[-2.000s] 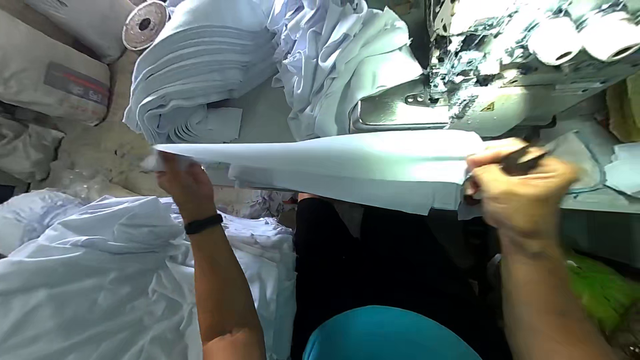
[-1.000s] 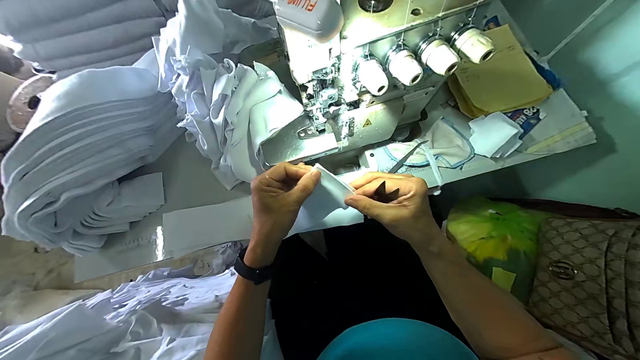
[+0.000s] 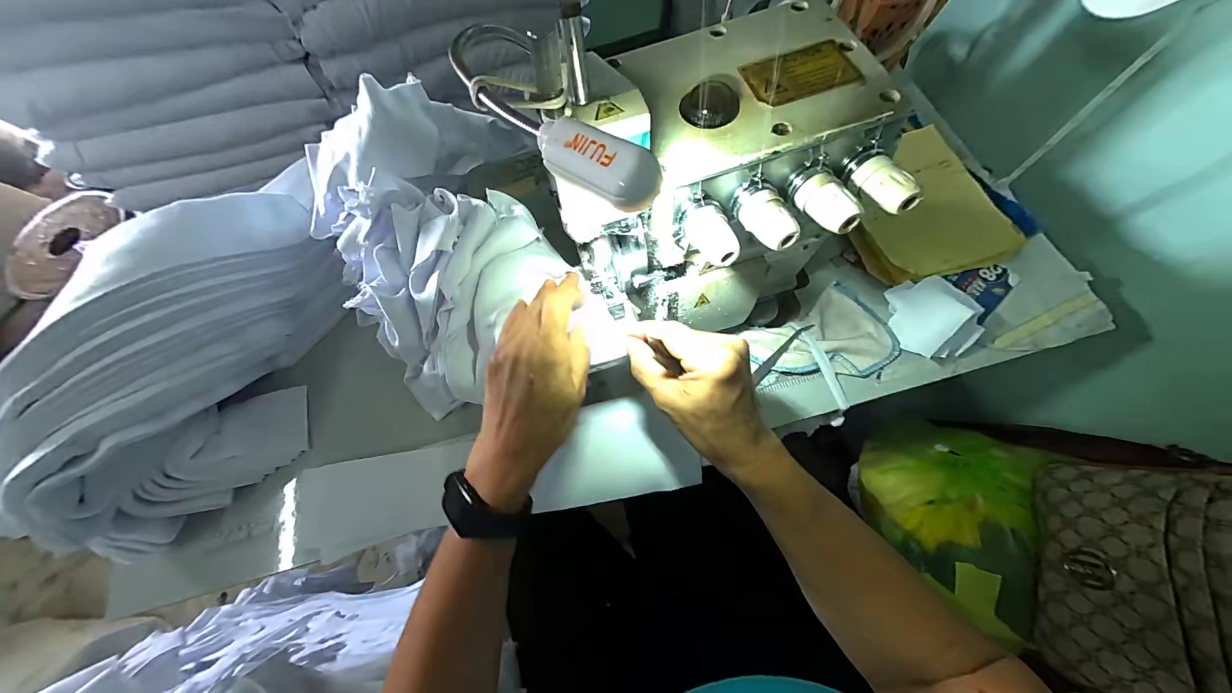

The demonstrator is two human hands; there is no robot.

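An overlock sewing machine (image 3: 712, 106) stands at the upper middle, its small lamp (image 3: 599, 164) lighting the presser foot area. My left hand (image 3: 536, 366), with a black band on its wrist, lies with its fingers extended on white fabric just left of the foot. My right hand (image 3: 695, 380) pinches the fabric's near edge in front of the foot; a dark pointed tool, kind unclear, is tucked in its palm. Part of a white fabric piece (image 3: 621, 452) hangs over the table's front edge below both hands. Bunched white pieces (image 3: 433, 260) lie left of the machine.
Stacked folded white fabric (image 3: 192, 289) fills the left of the table, with a thread cone (image 3: 63, 245) beyond. Blue-edged cloth (image 3: 847, 327), paper scraps (image 3: 934, 313) and a yellow envelope (image 3: 938, 212) lie at right. A patterned bag (image 3: 1136, 558) sits below right. More white fabric (image 3: 289, 635) lies below left.
Both hands have moved up to the machine's foot with the fabric; a second ago they held its edge together in front of the table. The view has shifted toward the machine.
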